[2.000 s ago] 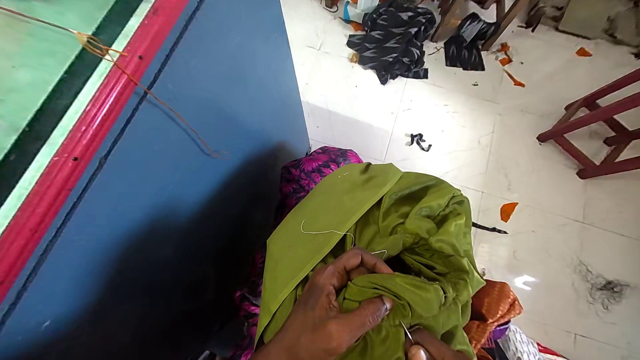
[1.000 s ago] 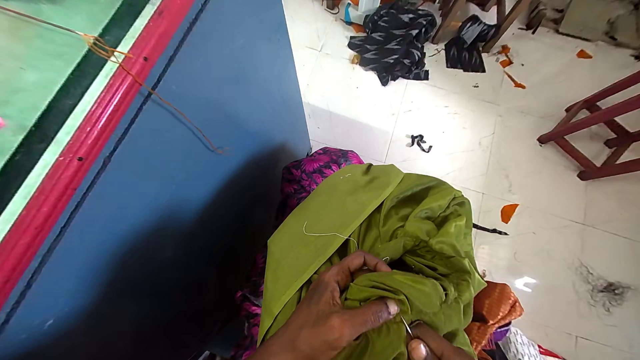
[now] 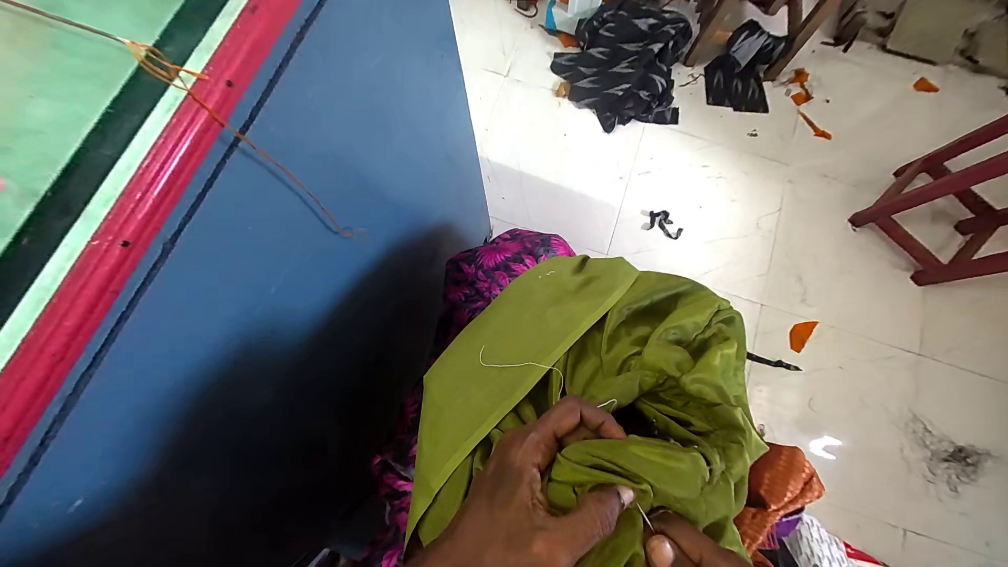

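Observation:
Olive-green fabric point(image 3: 677, 331) lies gathered over my lap, with a flat, straight-edged panel on its left side. My left hand point(image 3: 543, 488) pinches a fold of it between thumb and fingers. At the bottom edge, my right hand point(image 3: 681, 543) holds a thin sewing needle point(image 3: 645, 517) between thumb and finger, its tip close to my left thumb at the fold. White thread point(image 3: 516, 365) curls loosely across the flat panel and runs down toward my left hand. Part of my right hand is out of frame.
A blue panel with a red edge point(image 3: 150, 197) stands at left, a cord hanging over it. Pink-and-dark floral cloth point(image 3: 504, 256) and orange cloth point(image 3: 780, 480) lie beside the green fabric. Black patterned cloth point(image 3: 626, 63), scraps point(image 3: 802, 336) and a red wooden stool point(image 3: 937, 177) are on the tiled floor.

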